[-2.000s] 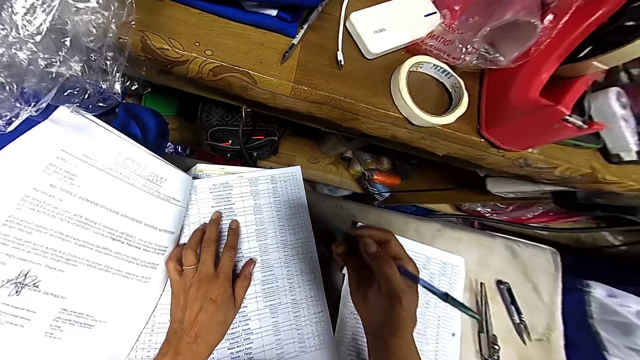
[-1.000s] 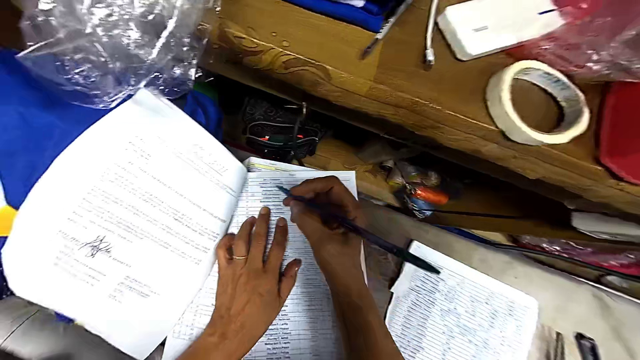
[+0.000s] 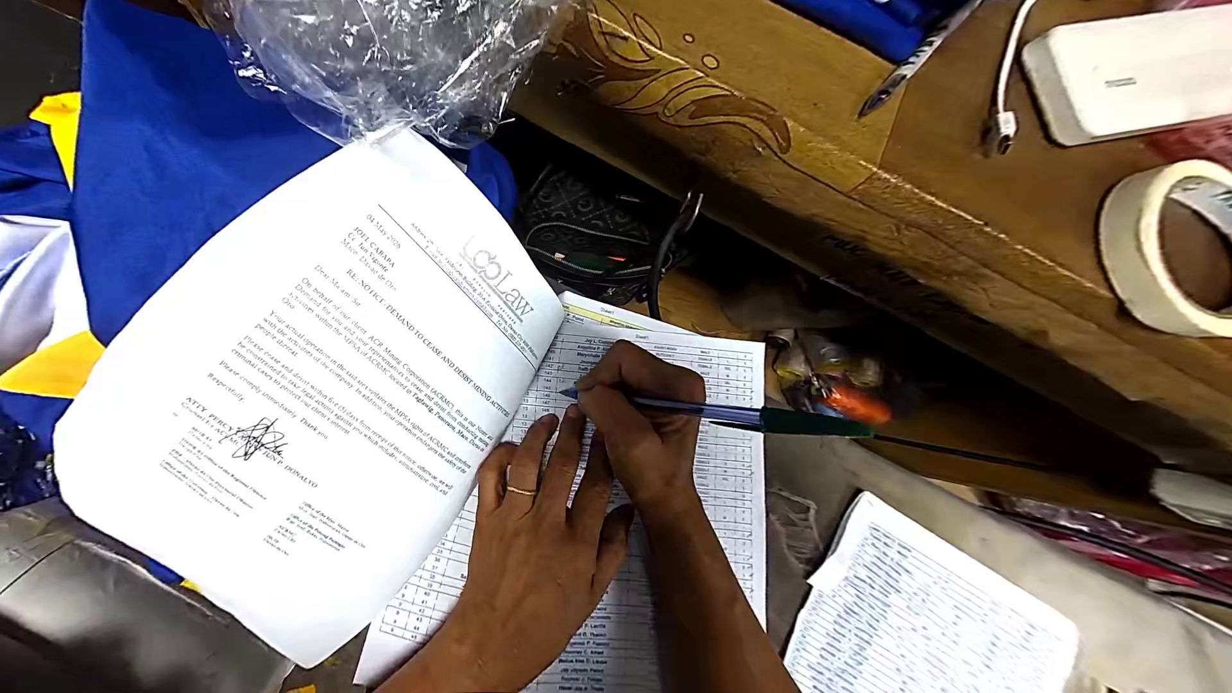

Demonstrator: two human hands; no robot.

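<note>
My left hand (image 3: 544, 549), with a ring on one finger, rests flat on a printed table sheet (image 3: 736, 491). Just right of it, my right hand (image 3: 647, 423) grips a ballpoint pen (image 3: 707, 409) with a dark green cap on its back end. The pen's tip is at the rows near the sheet's left side; whether it touches the paper I cannot tell. A printed, signed letter page (image 3: 289, 385) is folded over to the left of the sheet. At the lower right lies another sheet of close writing (image 3: 929, 616).
Clear plastic wrap (image 3: 395, 58) lies above the letter. The wooden ledge (image 3: 808, 183) bears a pen (image 3: 919, 58), a white power bank (image 3: 1136, 72), a white cable (image 3: 1006, 87) and a roll of masking tape (image 3: 1145, 250). Below it are a dark patterned pouch (image 3: 577, 226) and blue and yellow cloth (image 3: 192, 144).
My right hand, first over the separate sheet on the right, has moved left with the pen onto the table sheet beside my left hand. The view has shifted.
</note>
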